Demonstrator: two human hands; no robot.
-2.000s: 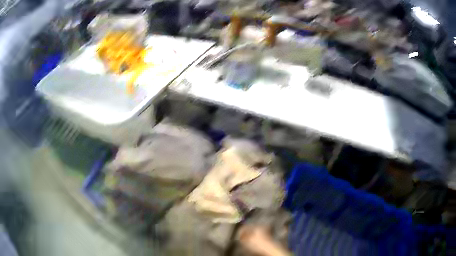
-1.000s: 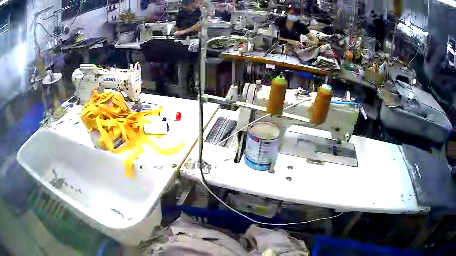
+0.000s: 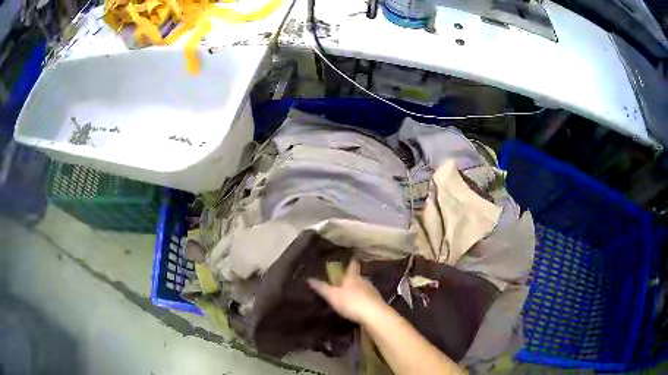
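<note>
My right hand (image 3: 350, 294) reaches in from the lower right, over a dark brown panel (image 3: 293, 311) on a heap of cloth. Two fingers show apart, with a small yellow-green piece (image 3: 335, 272) between them; I cannot tell whether they grip it. Grey-taupe panels (image 3: 333, 179) lie behind, and a beige panel (image 3: 458, 212) lies to their right. A bundle tie with tags (image 3: 416, 287) lies on dark brown cloth right of the hand. The heap overflows a blue crate (image 3: 170, 271). My left hand is out of the picture.
A white plastic tub (image 3: 139, 157) stands upper left, with yellow-orange strips (image 3: 165, 20) behind it and a green crate (image 3: 102, 198) below. A white machine table (image 3: 505, 69) spans the back. A thin white cable (image 3: 410, 110) hangs along its front. Another blue crate (image 3: 586, 271) is at right.
The view has tilted down from the tables and distant workers to the cloth heap. My right hand has come into view over the dark brown panel.
</note>
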